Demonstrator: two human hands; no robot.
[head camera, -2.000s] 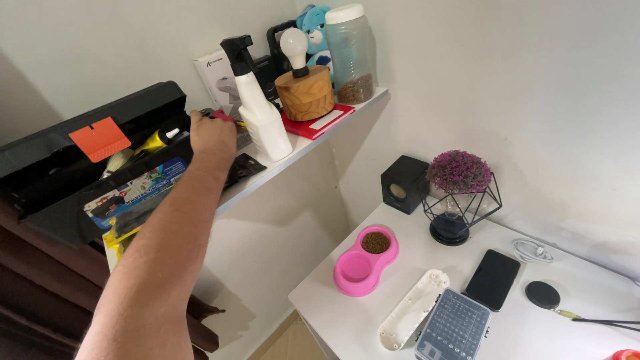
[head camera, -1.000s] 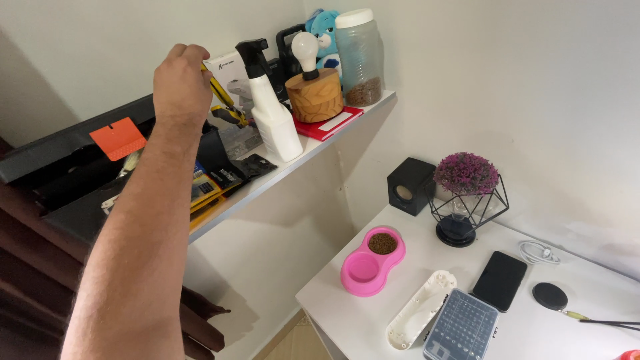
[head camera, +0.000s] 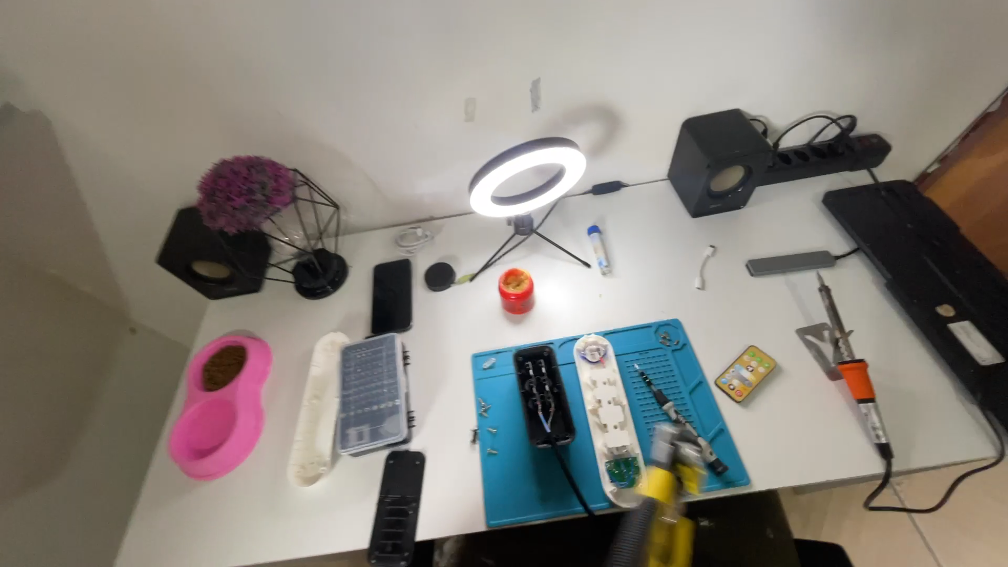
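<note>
Neither of my hands shows in the view. A blurred yellow-and-black hand tool with a metal head (head camera: 668, 492) reaches in from the bottom edge, over the front of the blue silicone work mat (head camera: 504, 488). What holds it is hidden below the frame. Beside its head lie an open white plastic housing with a green circuit board (head camera: 610, 409) and a black-and-silver pen-shaped screwdriver (head camera: 681, 421). An opened black power strip housing with bare wires (head camera: 543, 394) rests further left on the mat. Small screws (head camera: 491, 431) are scattered near the mat's left side.
A soldering iron (head camera: 857, 386) leans on its stand at the right, its cord looping over the desk edge. A lit ring lamp (head camera: 528, 177) and red jar (head camera: 516, 291) stand behind the mat. Left are a clear-lidded organizer box (head camera: 374, 394) and pink pet bowl (head camera: 220, 409).
The view has swung right from the shelf to the desk. The hand seen at the shelf with a yellow-and-black tool is out of view; a yellow-and-black tool now shows over the mat's front.
</note>
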